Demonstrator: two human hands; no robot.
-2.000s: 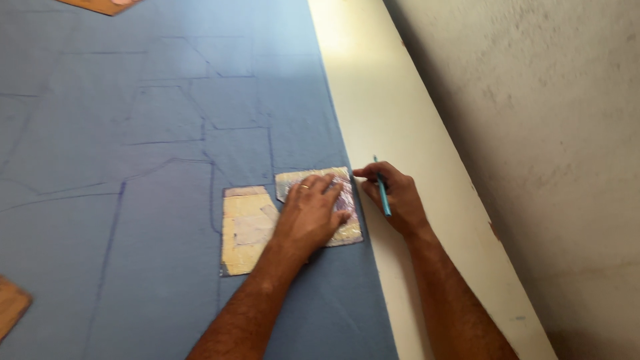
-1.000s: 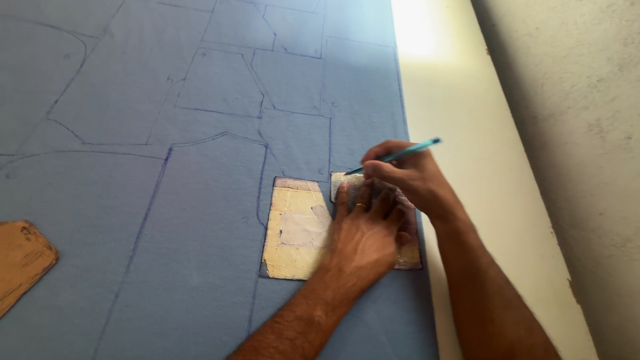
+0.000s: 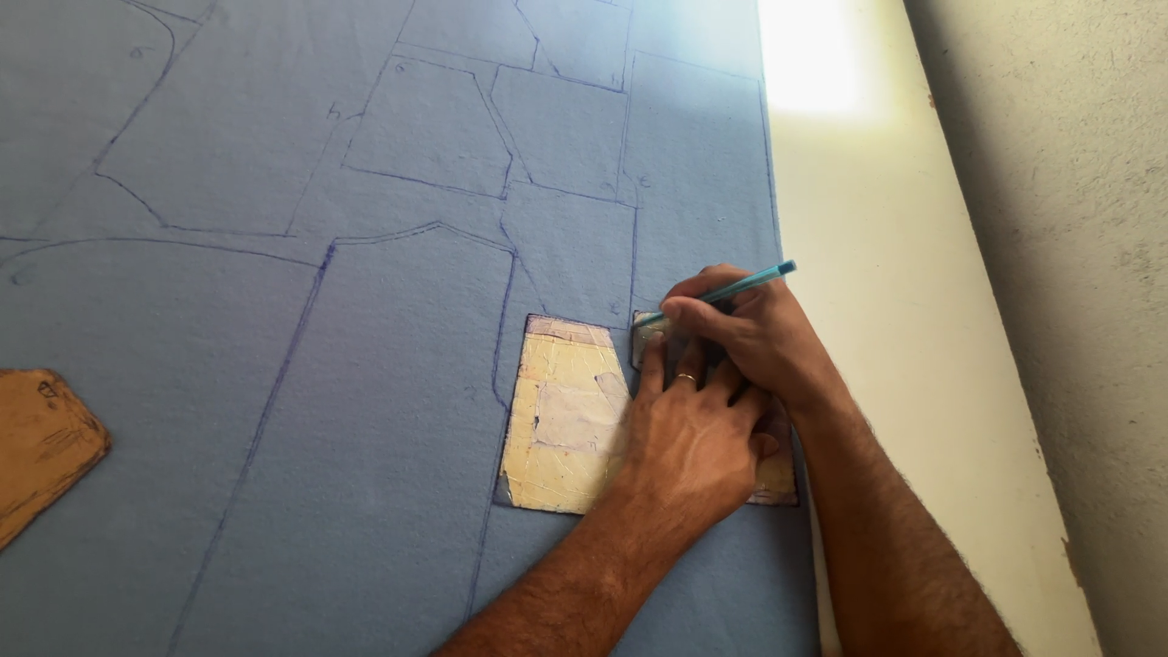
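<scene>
Blue fabric (image 3: 392,365) lies flat, marked with dark pen outlines of pattern pieces. On it rests a worn, taped card pattern template (image 3: 566,411) with a notch near its upper middle. My left hand (image 3: 698,429), a ring on one finger, presses flat on the template's right part with fingers spread and hides much of it. Just above those fingers, my right hand (image 3: 753,328) grips a light blue pen (image 3: 748,281), its tip at the template's top edge near the notch. The pen's back end points up and right.
A brown card template (image 3: 46,447) lies on the fabric at the left edge. Along the fabric's right side runs a pale tabletop strip (image 3: 894,301) with a chipped outer edge, bright with light at the top. Beyond it stands a rough wall (image 3: 1077,228).
My right hand with the pen has moved from the template's right corner leftward along its top edge to near the notch. My left hand stays on the template. The view has shifted.
</scene>
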